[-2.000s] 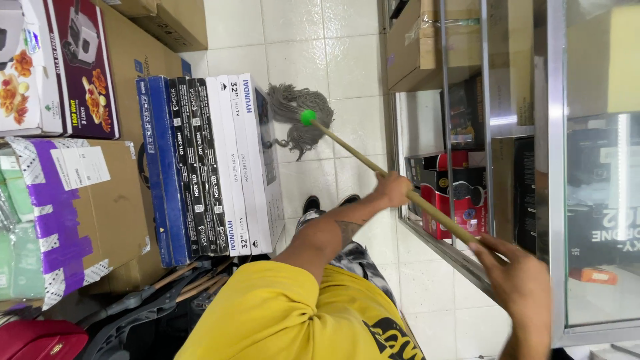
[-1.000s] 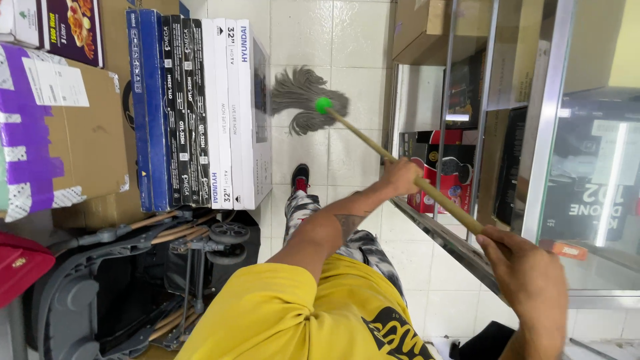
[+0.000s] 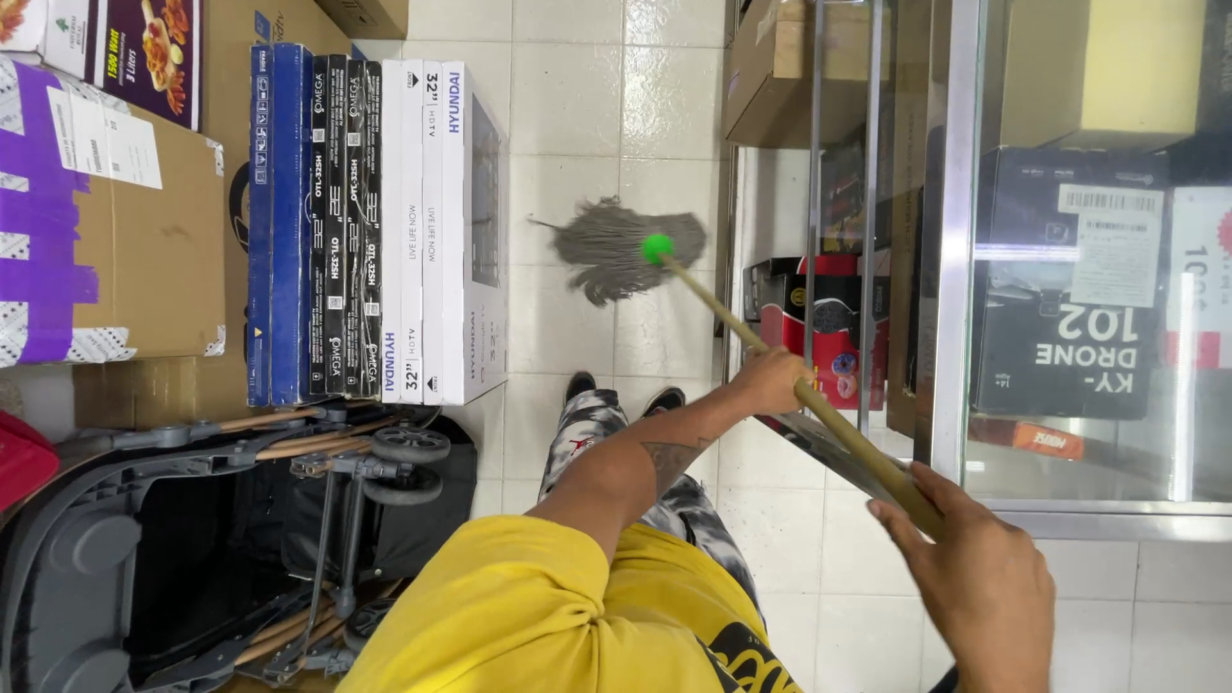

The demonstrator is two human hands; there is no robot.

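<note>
A string mop's grey head (image 3: 621, 245) with a green plastic socket (image 3: 657, 249) lies spread on the tiled floor, ahead of my shoes. Its pale wooden handle (image 3: 717, 310) slants down to the right. My left hand (image 3: 770, 380) is wrapped around the middle of the handle, beside the glass display case. Nearer to me, my right hand (image 3: 972, 568) holds the handle's upper end, with thumb and index finger on either side of it.
Boxed televisions (image 3: 423, 231) stand upright along the left, next to a large cardboard box (image 3: 154, 241). A folded stroller (image 3: 318, 481) lies below them. On the right is a metal-framed glass display case (image 3: 948, 241) holding boxes. White floor tiles (image 3: 563, 337) run between the two sides.
The mop head has moved right, away from the television boxes and toward the display case. Both hands have stayed on the handle.
</note>
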